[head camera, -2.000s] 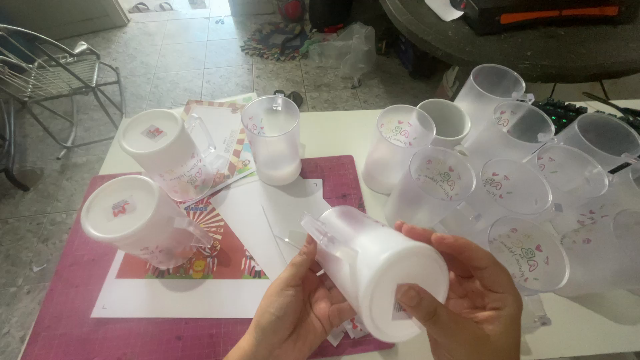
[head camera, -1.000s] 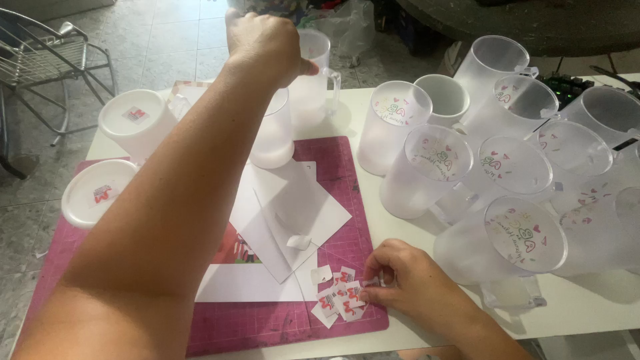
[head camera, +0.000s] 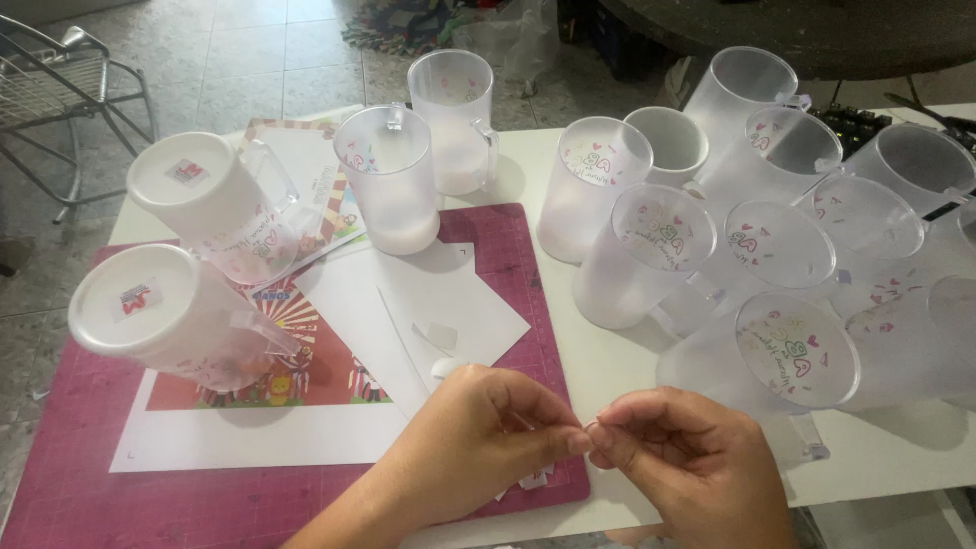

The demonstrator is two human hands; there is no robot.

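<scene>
My left hand (head camera: 496, 435) and my right hand (head camera: 671, 450) meet at their fingertips over the right edge of the pink cutting mat (head camera: 252, 499). Between them they pinch a small, thin piece, probably a sticker, mostly covered by the fingers. Small printed stickers (head camera: 536, 479) lie on the mat, partly behind my left hand. Curled bits of white backing paper (head camera: 442, 335) rest on white sheets (head camera: 465, 305) beyond it. Two frosted plastic mugs, one (head camera: 133, 301) nearer and one (head camera: 183, 171) farther, stand upside down at the left, each with a sticker on its base.
Two upright frosted mugs (head camera: 393, 183) (head camera: 457, 122) stand behind the mat. Several more printed mugs (head camera: 663, 252) crowd the right of the white table (head camera: 900, 457), beside a white mug (head camera: 667, 141). Printed sheets (head camera: 328, 374) lie beneath the upside-down mugs. A metal chair (head camera: 69, 99) stands at far left.
Two seconds ago both hands held a mug; one second ago my left arm reached to a mug at the back, now standing free. My left hand has come back to meet my right hand.
</scene>
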